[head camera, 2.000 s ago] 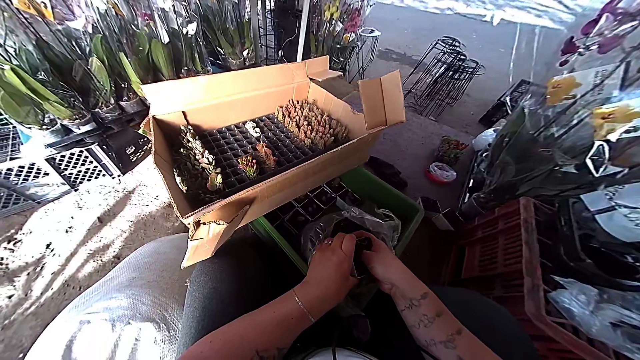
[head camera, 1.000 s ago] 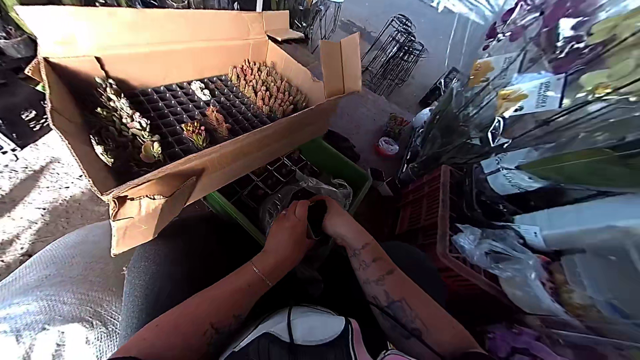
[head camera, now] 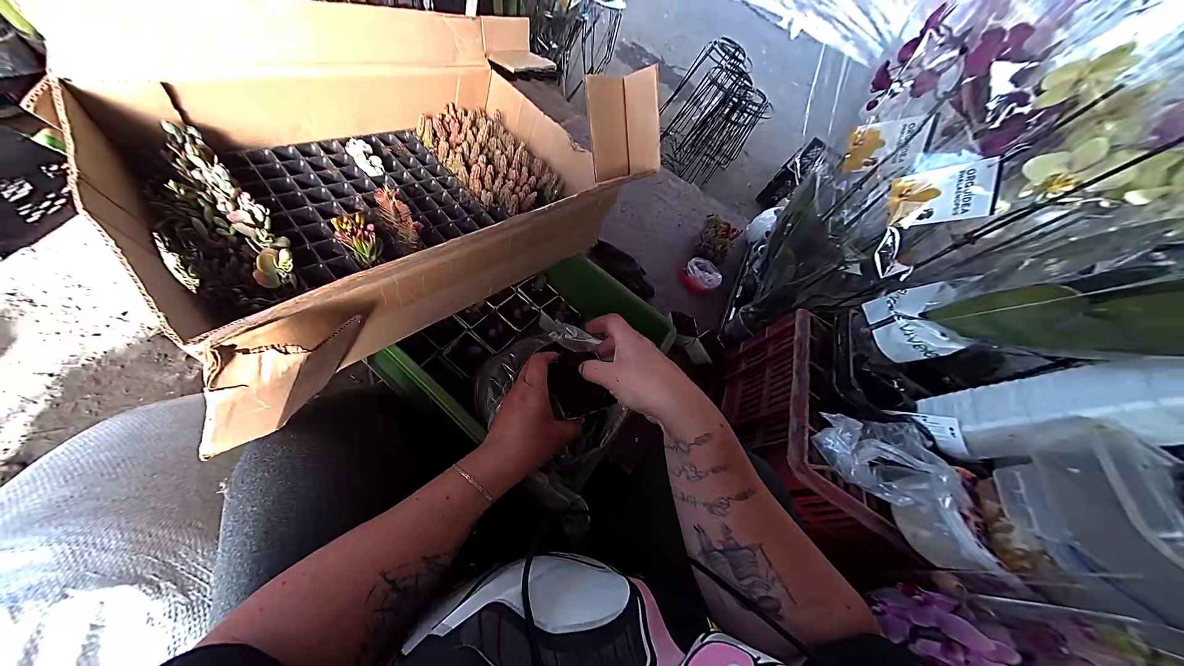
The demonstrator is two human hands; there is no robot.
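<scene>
My left hand (head camera: 530, 418) grips a small black plastic pot (head camera: 575, 384) from its left side, low over my lap. My right hand (head camera: 631, 368) is at the pot's upper right rim, thumb and fingertips bent toward it; whether they pinch anything is unclear. A clear plastic bag (head camera: 499, 375) lies around and under the pot, partly hidden by the hands. Just beyond sits a green crate (head camera: 610, 301) holding black square pots (head camera: 504, 319). Over the crate rests an open cardboard box (head camera: 435, 268) with a black cell tray (head camera: 305, 171) and succulent plants (head camera: 486, 157).
A dark red plastic crate (head camera: 800, 398) stands at my right, with a crumpled clear bag (head camera: 879, 462) and wrapped orchids (head camera: 999, 176) beside and above it. Black wire racks (head camera: 717, 111) and a small red tub (head camera: 701, 275) are on the floor ahead. A woven sack (head camera: 111, 499) lies at left.
My right hand has shifted from close against my left hand to the pot's upper right edge, with its fingers more spread. The left hand still holds the pot. The view has swung right.
</scene>
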